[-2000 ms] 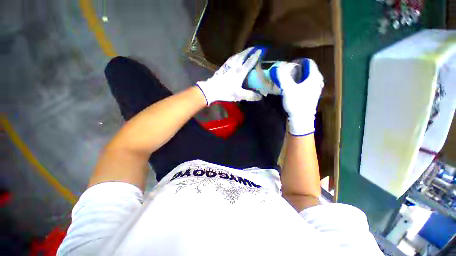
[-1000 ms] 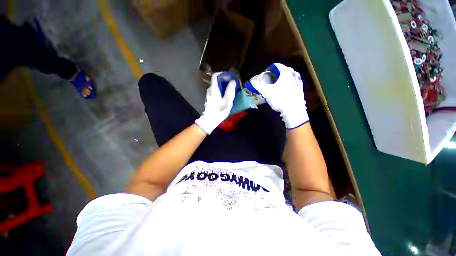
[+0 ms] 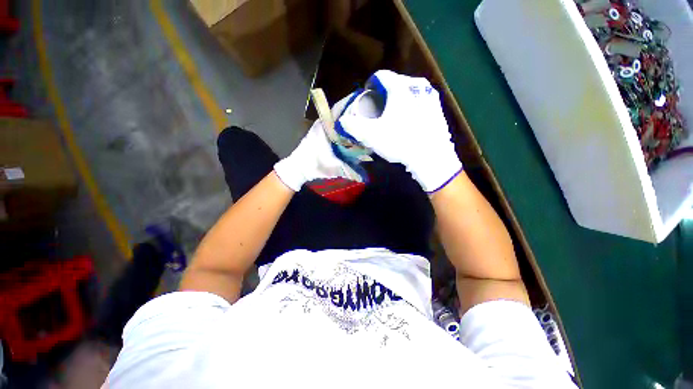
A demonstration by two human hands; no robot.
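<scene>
A mint-green bottle [image 3: 357, 153] shows in part between my gloved hands, above my lap; the gloves hide most of it. My left hand [image 3: 318, 154] is closed around it from the left. A pale strip [image 3: 324, 112], perhaps its loop or handle, stands up beside the left fingers. My right hand [image 3: 403, 125] presses against the left one. Its fingers curl around a round grey thing [image 3: 370, 104] that looks like the bottle's lid. Whether lid and bottle touch is hidden.
A green bench [image 3: 524, 163] runs along the right, with a white foam box [image 3: 566, 106] full of wired boards [image 3: 646, 83]. Brown cartons [image 3: 254, 34] stand ahead. A red stool [image 3: 45, 308] and a person's blue-shod foot [image 3: 166, 247] are at left. A red thing [image 3: 338, 190] shows below my hands.
My hands have come together, and the right hand with the round thing has moved left toward the bottle. The pale strip now shows. The person's foot at left is lower in view.
</scene>
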